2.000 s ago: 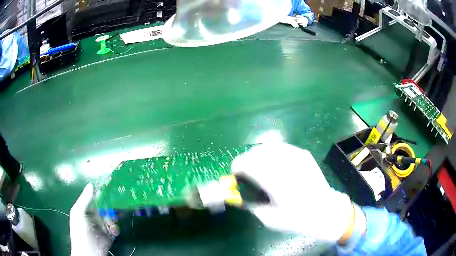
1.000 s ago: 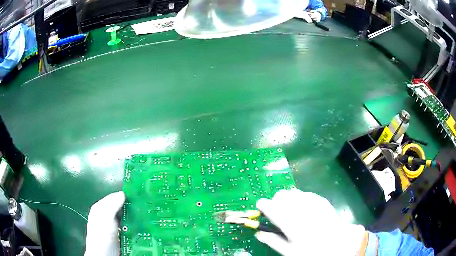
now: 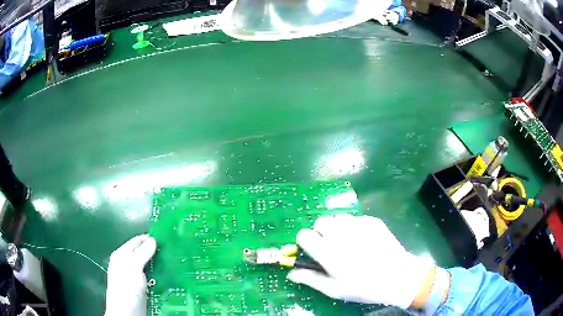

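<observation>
The green circuit board lies with its solder side up at the bottom centre, its lower edge cut off by the frame. My left hand, in a white glove, holds the board's left edge with the thumb at its rim. My right hand, also white-gloved, is closed around the yellow-and-black handles of the side cutters. The cutter jaws point left and are over the middle of the board, at or just above its surface. Whether the jaws are open is too blurred to tell. Tiny bright lead clippings lie on the mat behind the board.
A black divided tray at right holds a bottle and a yellow tape roll. A second board assembly is at far right. A clear hood hangs overhead. A white bottle is at lower left. Another person's hand shows at the back.
The board has gone from tilted to flat, solder side up. My right hand and the cutters have moved slightly left and up over it in the last second. My left hand keeps the left edge.
</observation>
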